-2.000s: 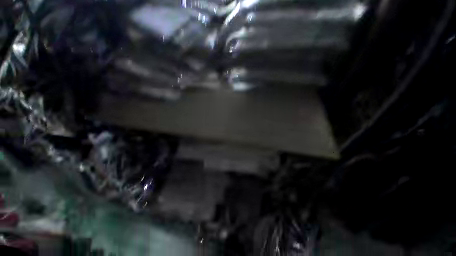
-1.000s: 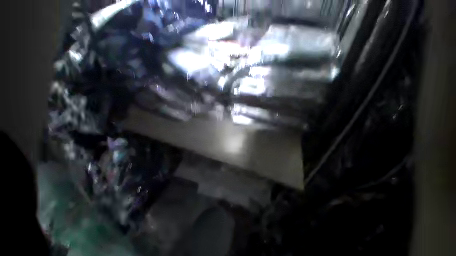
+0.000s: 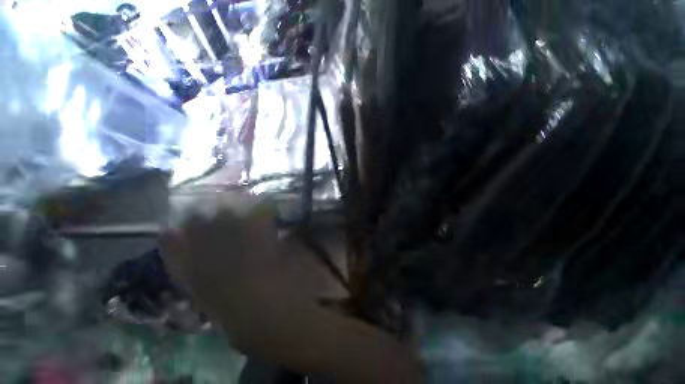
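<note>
My right hand (image 3: 221, 244) is blurred and dark, with its bare forearm reaching in from the lower middle. Its fingers are at the front of a brightly lit stack of shiny clear packets (image 3: 289, 139). Blur hides whether the fingers touch or grip anything. My left hand is not in view. Dark garments in glossy clear covers (image 3: 518, 195) hang in a row on the right.
Thin dark upright strips (image 3: 310, 157) stand between the packets and the hanging covers. A barred window (image 3: 176, 45) glares at the upper left. Shiny pale plastic (image 3: 82, 120) lies at the left. A dark bundle (image 3: 139, 281) sits below. Green floor (image 3: 143, 349) shows along the bottom.
The view has swung right and up, showing more of the hanging covers and the window. The packets now appear further left. My right hand and forearm have come into view.
</note>
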